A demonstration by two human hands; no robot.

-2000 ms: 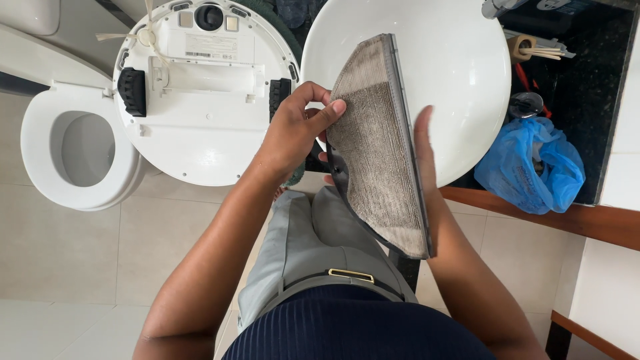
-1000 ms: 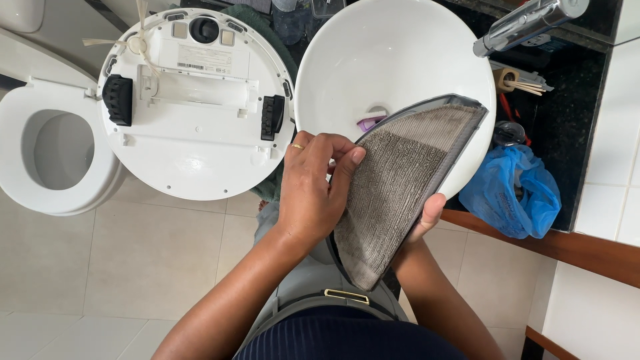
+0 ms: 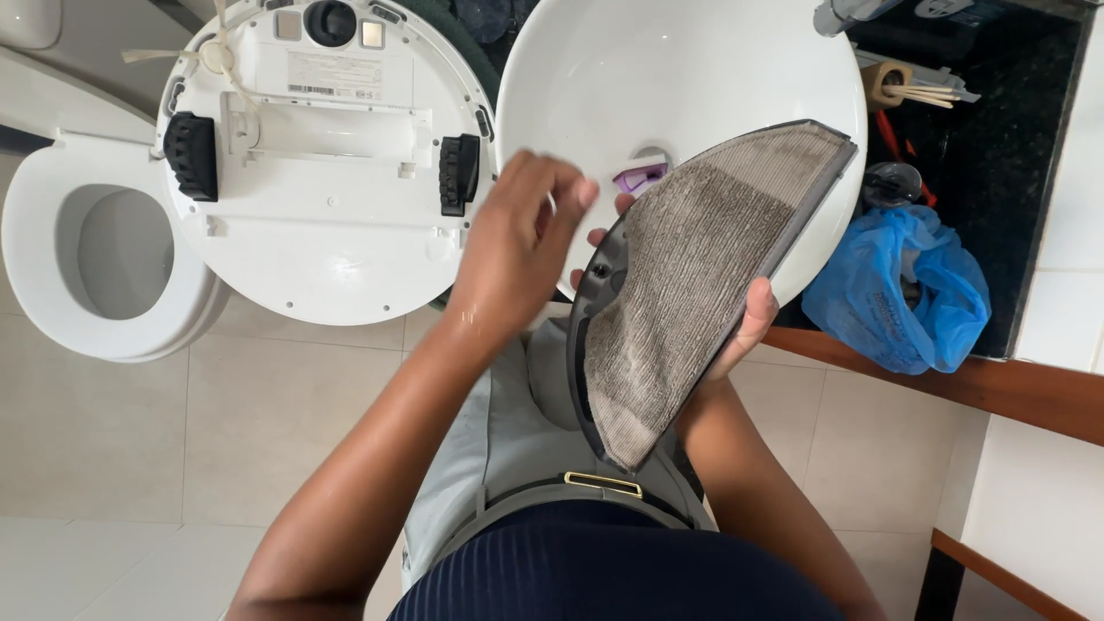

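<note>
My right hand [image 3: 743, 332] holds a half-round robot vacuum mop plate from beneath, its thumb on the straight edge and fingertips showing at the curved side. A grey-brown mop cloth [image 3: 690, 250] covers most of the plate; its curved edge lies off the black plastic [image 3: 595, 289], which shows on the left. My left hand [image 3: 522, 241] is raised just left of the plate, slightly blurred, thumb near the bent fingers, with nothing visible in it. Left of it a white robot vacuum [image 3: 332, 207] lies underside up, with black wheels and a side brush.
Behind the plate is a white washbasin [image 3: 586, 78] with a purple and white object [image 3: 641, 175] near its drain. A blue plastic bag [image 3: 897, 293] lies on the dark counter at right, below a wooden holder with sticks [image 3: 888, 84]. A toilet [image 3: 52, 293] stands at far left.
My left hand has come off the cloth and moved left of the plate. The cloth's curved edge, lying near the plate's rim a second ago, now shows black plastic beside it.
</note>
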